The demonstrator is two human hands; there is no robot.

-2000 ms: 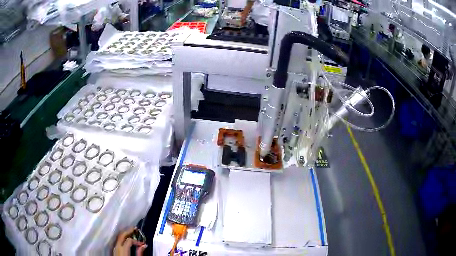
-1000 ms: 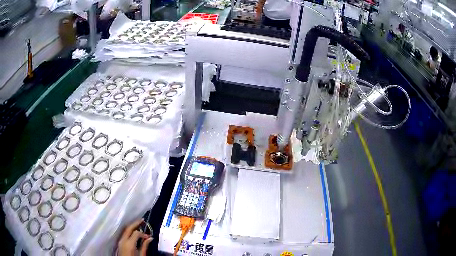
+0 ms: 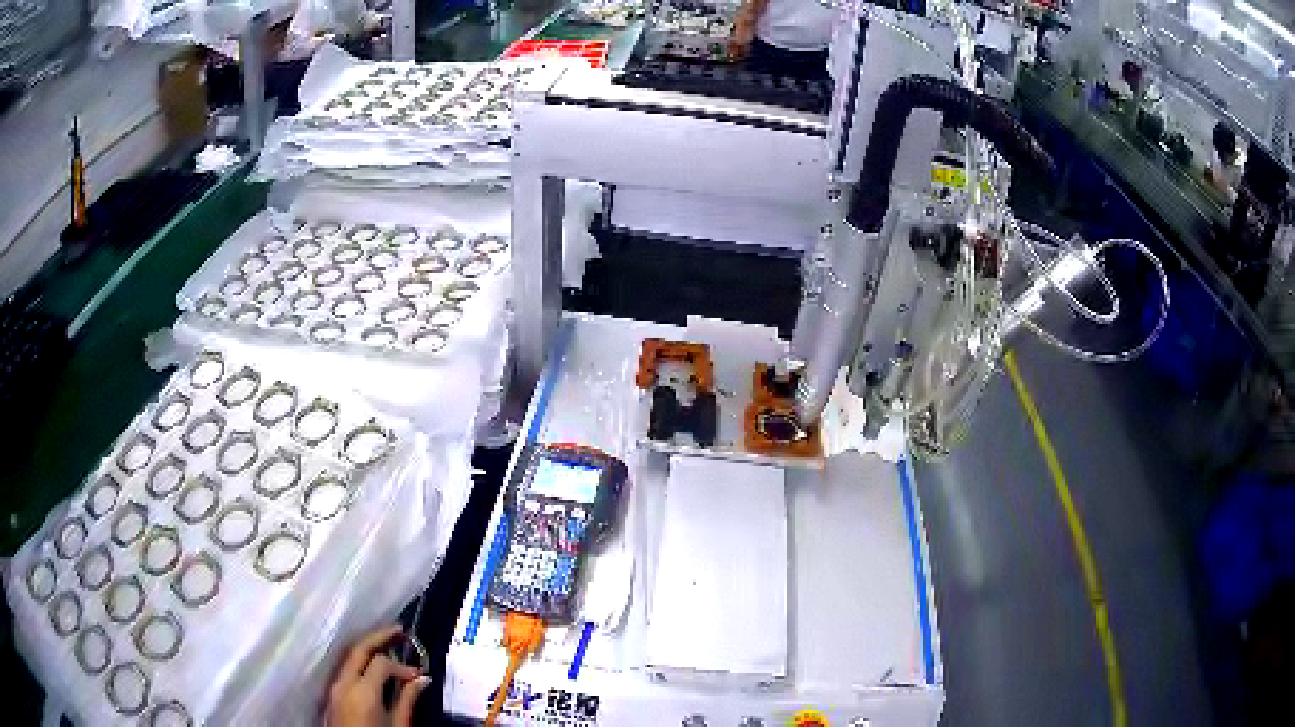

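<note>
My left hand (image 3: 372,687) is at the bottom edge, between the near parts tray and the machine, partly cut off. Its fingers and thumb hold a metal ring part (image 3: 415,652) upright at its edge. My right hand is not in view. The near parts tray (image 3: 341,604) holds rows of ring parts. On the machine bed (image 3: 859,568), the left orange fixture (image 3: 673,355) has black clamp blocks (image 3: 683,416) in front of it. The right orange fixture (image 3: 784,428) has a round dark opening, with the silver machine head (image 3: 838,305) over it.
A teach pendant (image 3: 557,526) lies on the bed, left of the white cover plate (image 3: 720,565). More ring trays (image 3: 355,284) stand behind. A black cable hose (image 3: 930,97) and clear tubes (image 3: 1136,305) are at upper right. A person's torso (image 3: 798,24) shows at the top.
The view has shifted, moving the machine rightward in the picture over two seconds. The machine head has moved slightly over the right fixture. My left hand still holds the ring.
</note>
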